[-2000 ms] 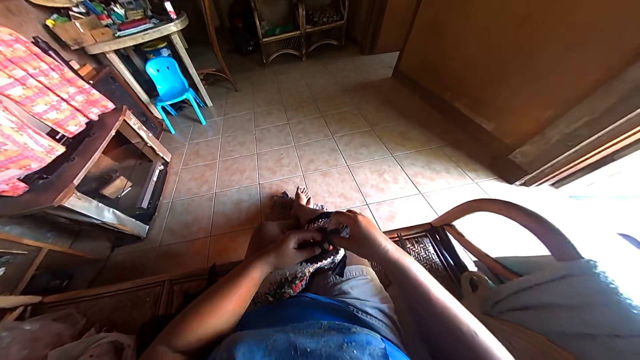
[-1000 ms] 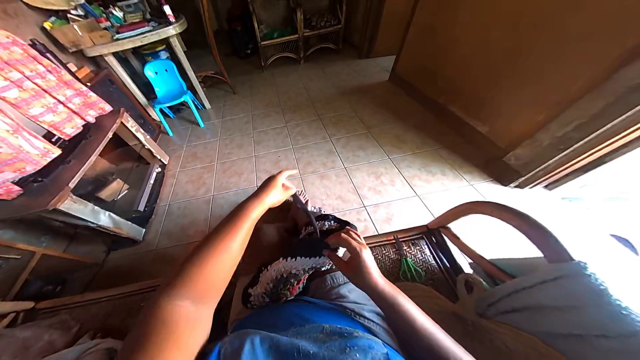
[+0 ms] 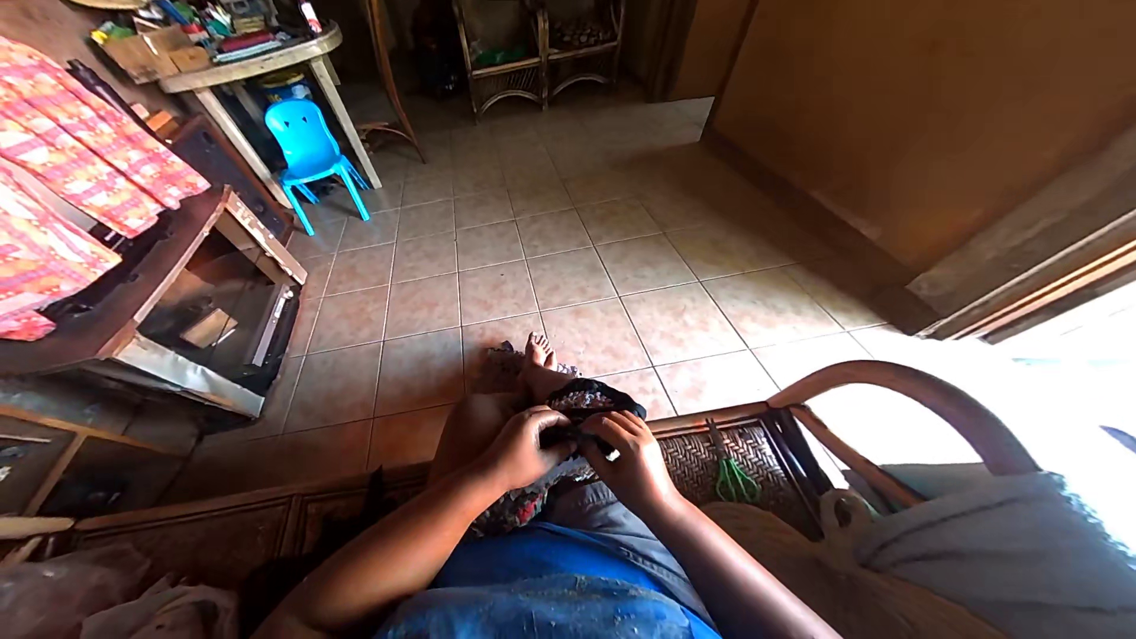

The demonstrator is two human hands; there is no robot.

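A dark textile piece with shaggy, multicoloured scraps (image 3: 524,508) lies over my lap and hangs past my knee. My left hand (image 3: 530,448) pinches its black fabric, fingertips close to those of my right hand (image 3: 624,451), which grips the same black fabric. What lies between the fingertips is too small and dark to make out. Green-handled scissors (image 3: 735,477) rest on the woven bench seat to the right of my right hand, blades pointing away from me.
The rattan bench has a curved armrest (image 3: 923,390) at right, with a grey towel (image 3: 1003,550) near it. A blue plastic chair (image 3: 306,146) stands by a cluttered table (image 3: 257,64). A wooden cabinet (image 3: 191,373) is at left. Plastic bags (image 3: 115,595) lie at lower left.
My left hand was raised and farther forward a second ago; it has come back beside my right hand at the black fabric. The scissors remain on the bench seat.
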